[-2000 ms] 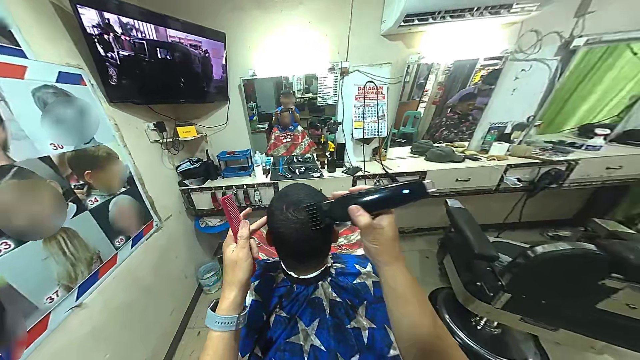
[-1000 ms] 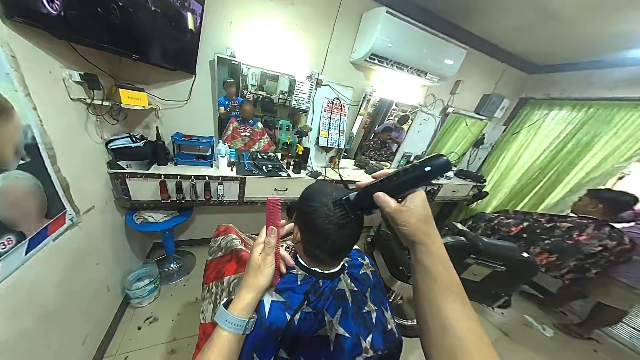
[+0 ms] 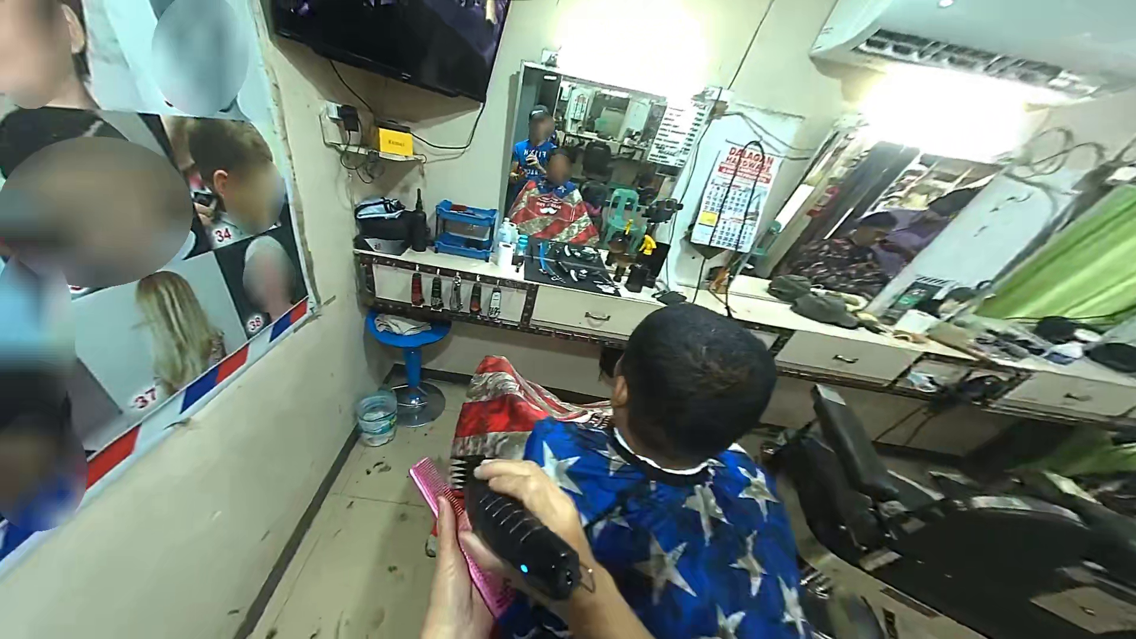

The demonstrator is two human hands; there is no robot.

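Observation:
Low in the view, left of the seated person's back, my right hand (image 3: pixel 532 497) is wrapped around black hair clippers (image 3: pixel 519 532) fitted with a comb guard and showing a small blue light. Just beside it my left hand (image 3: pixel 457 572) grips a pink comb (image 3: pixel 484 577), whose upper end lies against the clippers' guard. The seated person's head (image 3: pixel 697 382), with short dark hair, is up and to the right of both hands. A barber cape (image 3: pixel 666 532) with white stars on blue and red stripes covers the person's shoulders and lap.
Ahead runs a counter (image 3: pixel 603 311) with bottles, tools and a blue rack (image 3: pixel 466 231) below a mirror (image 3: pixel 586 160). A blue stool (image 3: pixel 410 364) and a bucket (image 3: pixel 377 417) stand at the left wall. To the right is a black barber chair (image 3: pixel 958 550).
Both hands have moved down and left from the person's head. The clippers were against the hair and now meet the comb. The view has turned left since one second ago.

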